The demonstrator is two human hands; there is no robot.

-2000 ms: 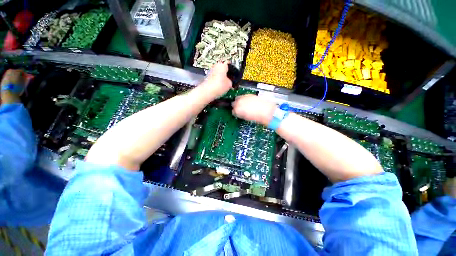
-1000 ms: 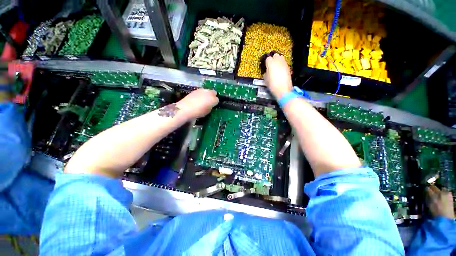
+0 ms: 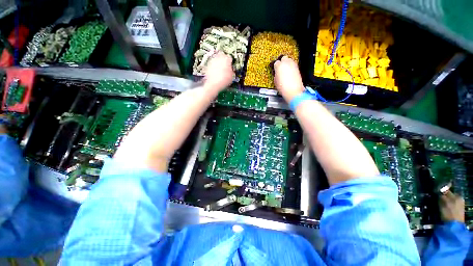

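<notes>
My left hand (image 3: 219, 71) is at the bin of pale components (image 3: 222, 39), its fingers down among the pieces at the front; whether it holds one cannot be seen. My right hand (image 3: 288, 76), with dark fingertip coverings and a light blue wrist strap, is at the right side of the bin of small yellow components (image 3: 267, 57); its fingertips are partly hidden. Below them the green circuit board (image 3: 248, 153) lies in its black pallet (image 3: 207, 196), with the narrow green board (image 3: 241, 100) at its far edge.
Large yellow components (image 3: 358, 47) fill the right bin, with a coiled blue cord (image 3: 339, 36) hanging before it. Metal uprights (image 3: 165, 36) stand at left by a clear plastic box (image 3: 145, 26). More boards lie on both sides. A neighbour's hand (image 3: 452, 206) is at right; a red tray (image 3: 18, 89) is at left.
My left hand has moved from the board's far left edge up to the pale components. My right hand, earlier over the board, has stayed at the small yellow components since the second frame.
</notes>
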